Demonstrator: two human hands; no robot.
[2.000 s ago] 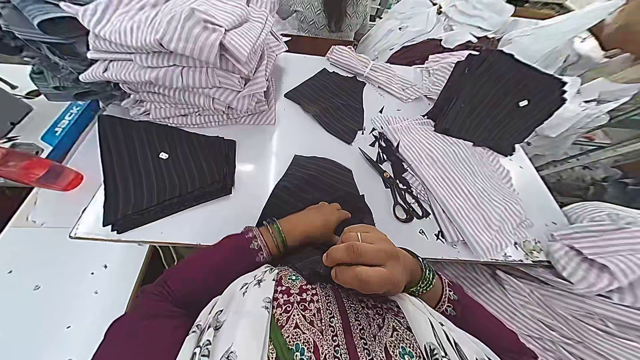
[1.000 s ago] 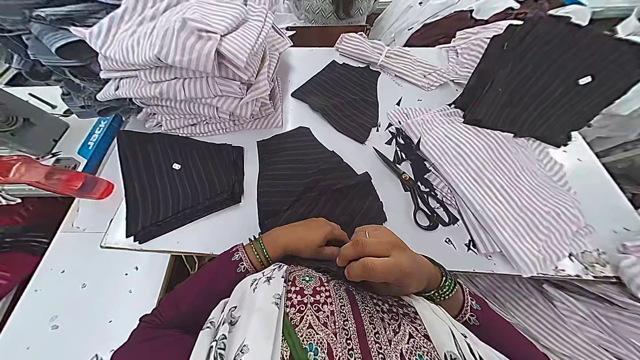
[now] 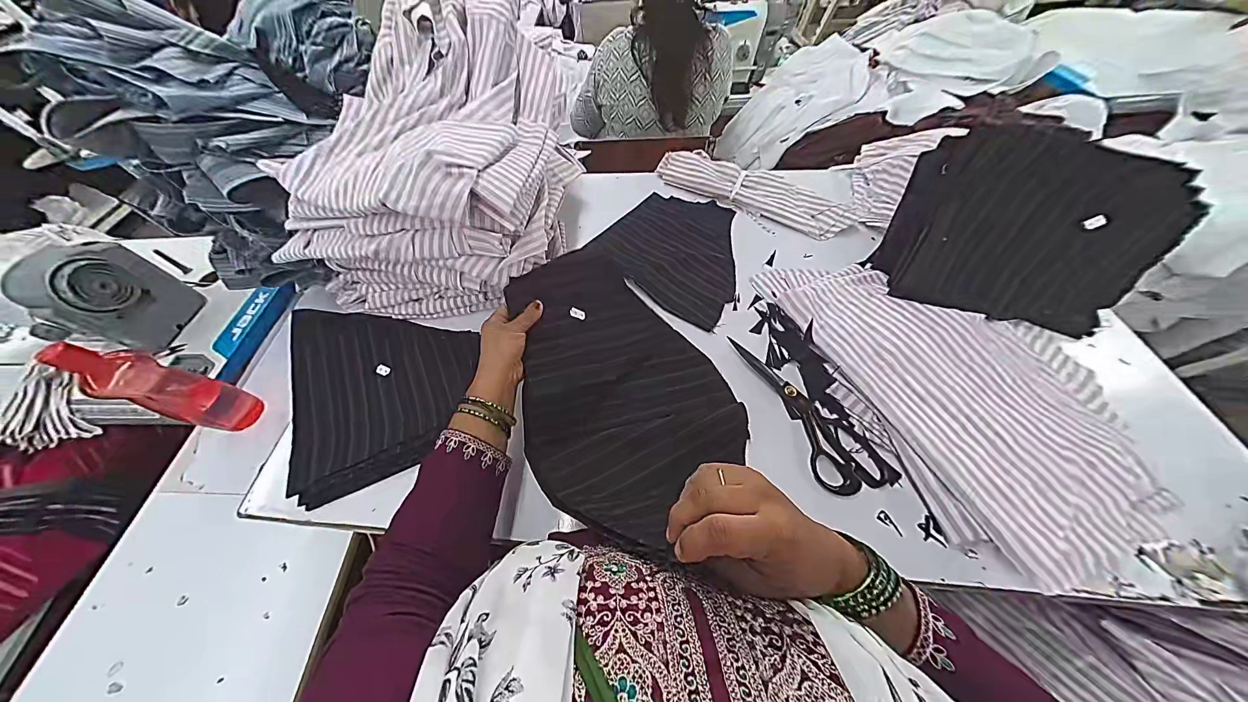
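Note:
A dark pinstriped cut fabric piece (image 3: pixel 624 400) with a small white tag is held between my hands, partly over the table's near edge. My left hand (image 3: pixel 507 346) grips its upper left edge, thumb on top. My right hand (image 3: pixel 731 526) pinches its lower right edge near my body. Behind it lies another dark striped piece (image 3: pixel 682 249). A tagged stack of dark pieces (image 3: pixel 370 400) rests left of my left wrist. Black-handled scissors (image 3: pixel 804 419) lie right of the held piece, beside dark fabric scraps (image 3: pixel 838 390).
Pink-and-white striped pieces (image 3: pixel 965 409) lie at right, with a dark tagged stack (image 3: pixel 1043 224) behind them. Folded striped garments (image 3: pixel 419 214) are piled at back left. A sewing machine (image 3: pixel 107 292) and red plastic object (image 3: pixel 151 385) are left. Another person (image 3: pixel 658 78) sits beyond the table (image 3: pixel 224 575).
My left hand has moved away from my right hand, up and left, and now holds the dark piece's upper edge. The held piece is spread between both hands.

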